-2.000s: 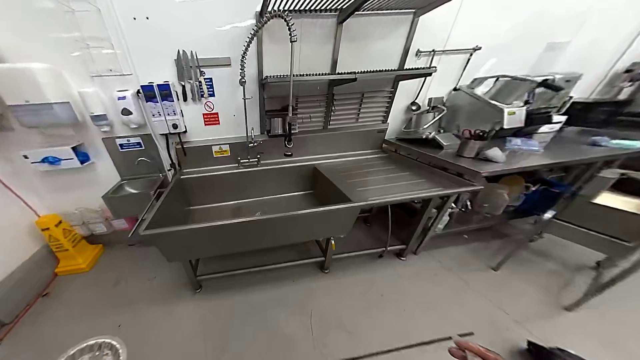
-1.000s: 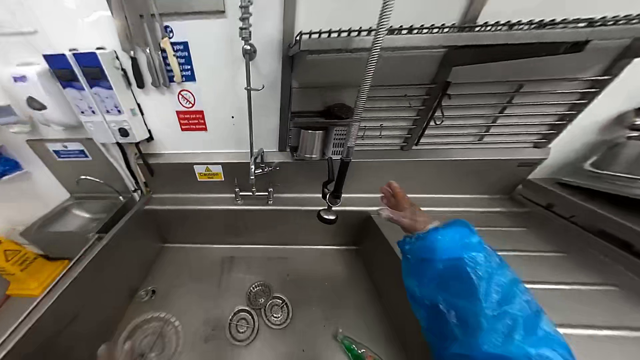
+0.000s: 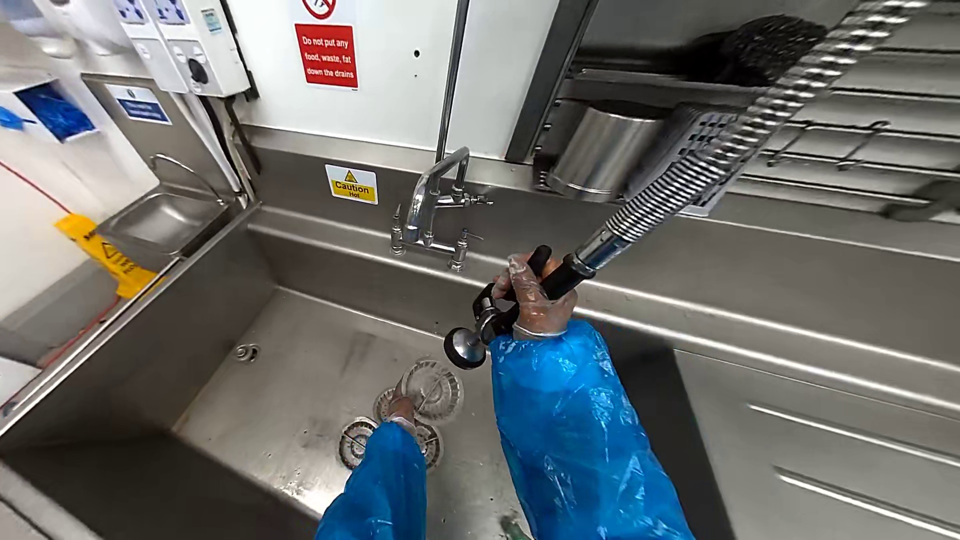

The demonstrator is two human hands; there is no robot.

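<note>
My right hand [image 3: 538, 294], in a clear glove and blue plastic sleeve, is closed round the black handle of a pre-rinse spray gun [image 3: 480, 341] above the sink. The gun hangs from a coiled metal hose [image 3: 675, 187]. My left hand [image 3: 401, 405], gloved and sleeved alike, reaches down to a round metal strainer disc [image 3: 433, 390] on the sink floor; its fingers are partly hidden, so its hold is unclear. Smaller round discs [image 3: 355, 442] lie under and beside it. A green item [image 3: 514, 527] shows at the bottom edge.
The deep steel sink [image 3: 300, 360] has a drain hole [image 3: 246, 352] at left and a ribbed drainboard [image 3: 840, 450] at right. Behind stand a mixer tap [image 3: 435, 202] and a rack with a steel pot [image 3: 607, 150]. A small hand basin [image 3: 169, 219] and yellow floor sign [image 3: 109, 251] are at left.
My right hand has moved onto the spray gun and gripped it. My left hand now reaches to the discs; the large disc, earlier at the sink's left, is among the smaller ones.
</note>
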